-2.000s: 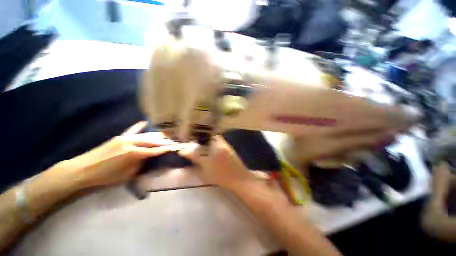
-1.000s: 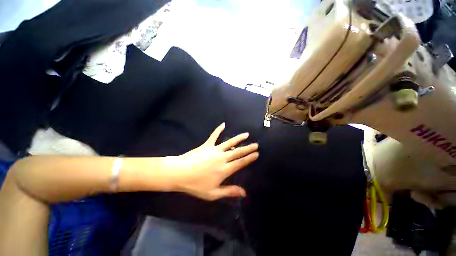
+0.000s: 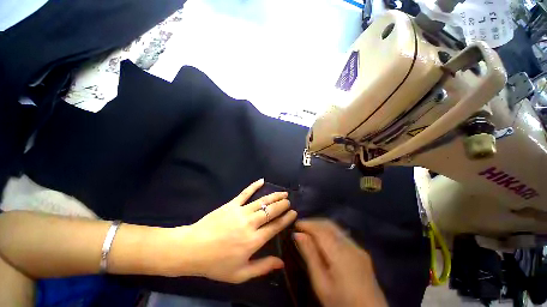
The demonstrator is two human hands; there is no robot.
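Note:
A large black garment panel (image 3: 198,132) lies spread on the table, in front of and below the machine head. My left hand (image 3: 240,237) rests flat on it with fingers spread, wearing a ring and a bracelet. My right hand (image 3: 336,261) is beside its fingertips, slightly blurred, with bent fingers at a narrow dark strip (image 3: 288,258) on the panel. Whether the right fingers pinch the strip is unclear. The cream industrial lockstitch machine (image 3: 384,96) stands above and right of my hands. The needle area is hidden behind its head.
Scissors (image 3: 441,255) with yellow and red handles lie right of the panel. Black cut pieces (image 3: 102,30) lie at the far left. A blue plastic crate (image 3: 72,291) shows at lower left. A paper ticket (image 3: 489,24) is behind the machine head. Dark cloth (image 3: 480,270) is at lower right.
Compared with one second ago, my right hand has come into view beside my left, which sits slightly lower and further left in view. The narrow strip now shows between them. Two seconds ago both hands were near the needle.

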